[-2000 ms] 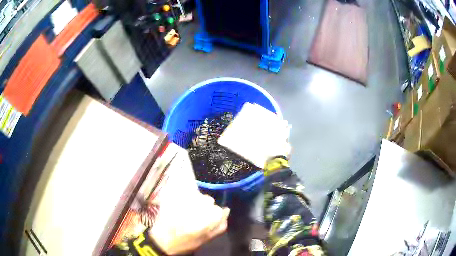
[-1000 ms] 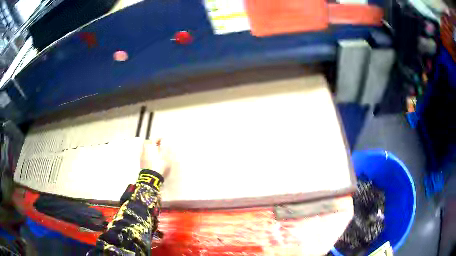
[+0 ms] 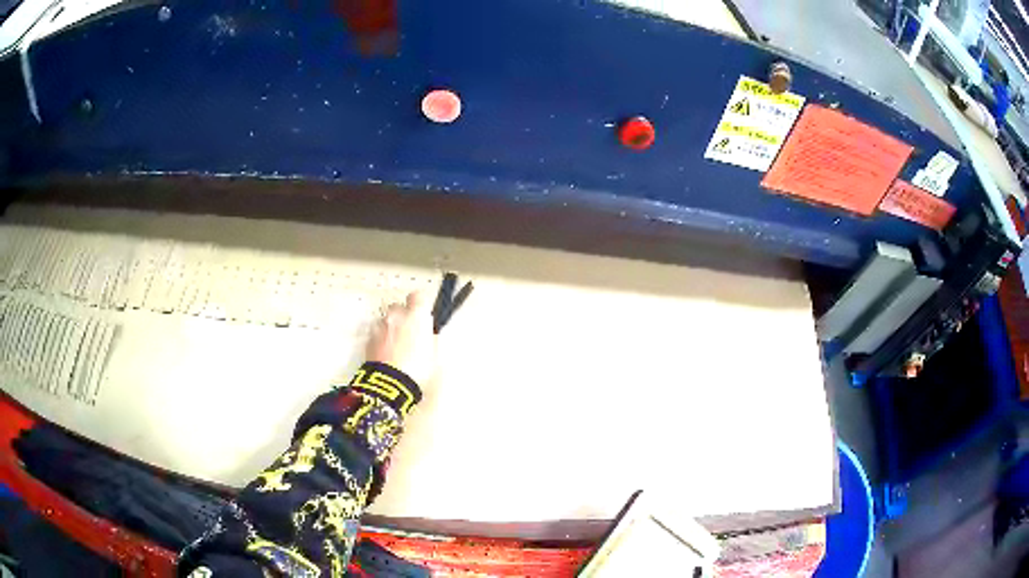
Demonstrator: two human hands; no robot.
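My left hand (image 3: 404,335), in a dark yellow-patterned sleeve, reaches over the cream cutting board (image 3: 632,395). Two narrow black strips (image 3: 449,303) lean together in a V, and their lower ends meet at my fingers; the hand is overexposed, so the exact grip is faint. A pale block, likely the cutting die (image 3: 654,550), shows at the bottom edge, tilted and cut off by the picture. My right hand is not visible.
The blue press beam (image 3: 530,158) with round knobs spans behind the board. Black strips (image 3: 113,491) lie heaped on the red front ledge (image 3: 485,555). Rows of slot marks score the board's left. A blue bin (image 3: 860,508) stands at the right, below the control panel (image 3: 942,305).
The view has swung from the bin back to the board. My left hand has come to the two black strips, which stood parallel a second ago and now touch at their lower ends.
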